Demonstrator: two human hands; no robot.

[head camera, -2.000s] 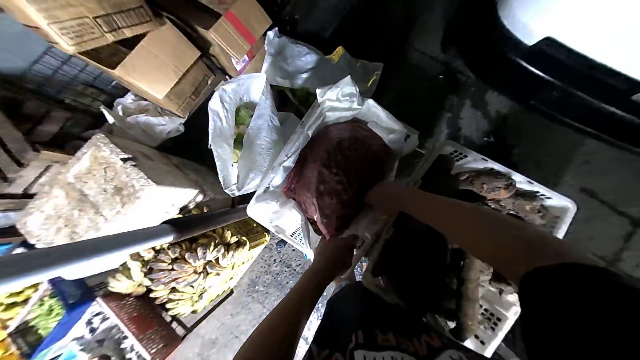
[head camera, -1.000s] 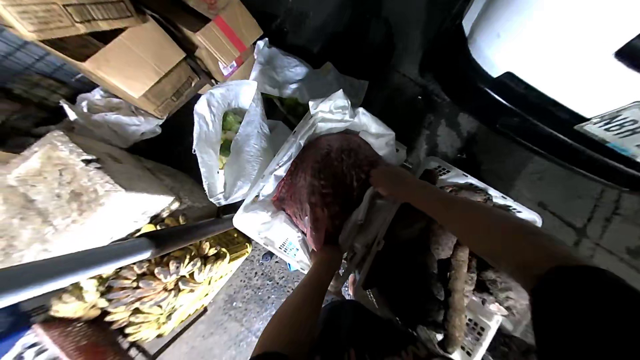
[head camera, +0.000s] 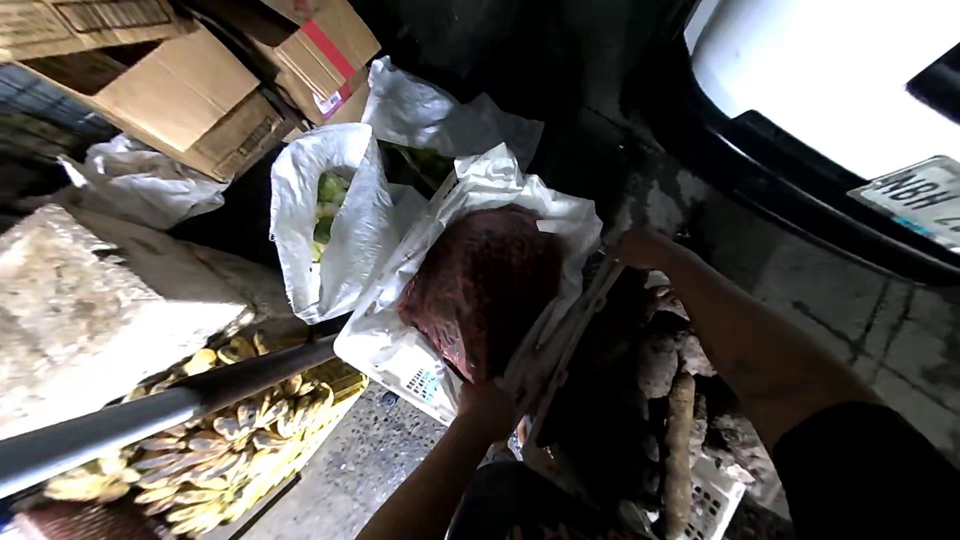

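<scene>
A full dark red mesh sack (head camera: 487, 285) lies in a white plastic crate (head camera: 397, 360) lined with white sheeting (head camera: 487, 176). My left hand (head camera: 484, 405) is closed on the near end of the sack. Off the sack, my right hand (head camera: 637, 247) is at the far right edge of the crate, fingers bent over the rim area; its grip is hard to make out. Below my right arm, a second white crate (head camera: 709, 499) holds brown root crops (head camera: 679, 442) and something dark.
White woven sacks (head camera: 352, 232) with green produce stand left of the crate. Bananas (head camera: 240, 442) fill a yellow crate under a metal pole (head camera: 172, 405). Cardboard boxes (head camera: 180, 90) lie upper left. A white vehicle's black bumper (head camera: 780, 165) borders the upper right.
My right hand has moved off the sack to the crate's far right edge. My left hand remains at the sack's near end. The view has shifted somewhat.
</scene>
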